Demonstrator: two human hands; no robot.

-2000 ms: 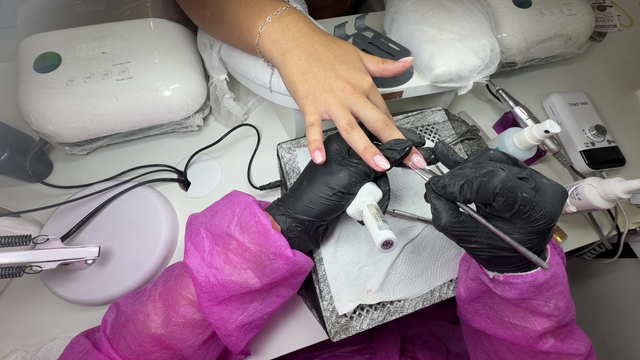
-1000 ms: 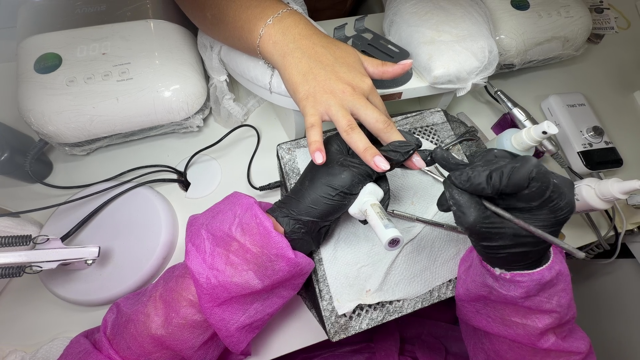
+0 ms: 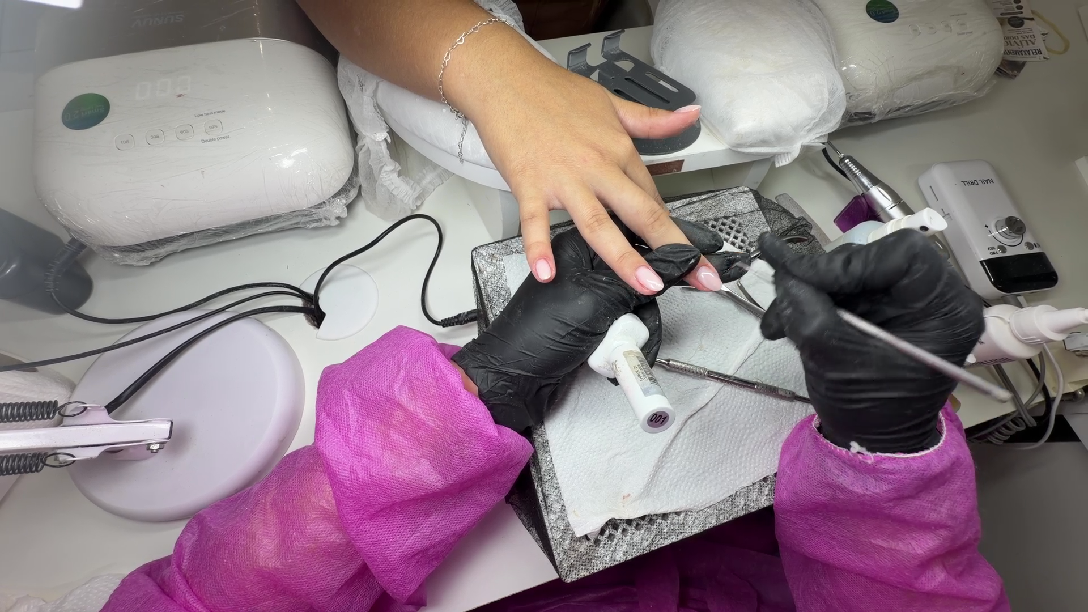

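My left hand [image 3: 561, 323], in a black glove, holds a finger of another person's hand [image 3: 586, 161], with its fingertips around the fingers beside the pink nails. A white nail polish bottle [image 3: 637, 378] with a long cap is tucked in the same hand, cap pointing down. My right hand [image 3: 875, 331], also gloved, grips a thin metal tool [image 3: 926, 353] slanting across the palm; its working end is near the fingertips and partly hidden. A second metal tool [image 3: 731, 381] with a knurled handle lies on the white paper towel [image 3: 680, 459] between my hands.
Under the towel is a speckled grey dust collector [image 3: 586, 544]. White nail lamp [image 3: 195, 144] stands at left, above a round lamp base [image 3: 195, 416] and black cables [image 3: 382, 234]. At right are a nail drill unit [image 3: 986, 225], its handpiece [image 3: 875, 183] and a white bottle [image 3: 1011, 331].
My right hand and its metal tool have shifted slightly right since two seconds ago, and the tool's angle has changed. My left hand keeps its hold.
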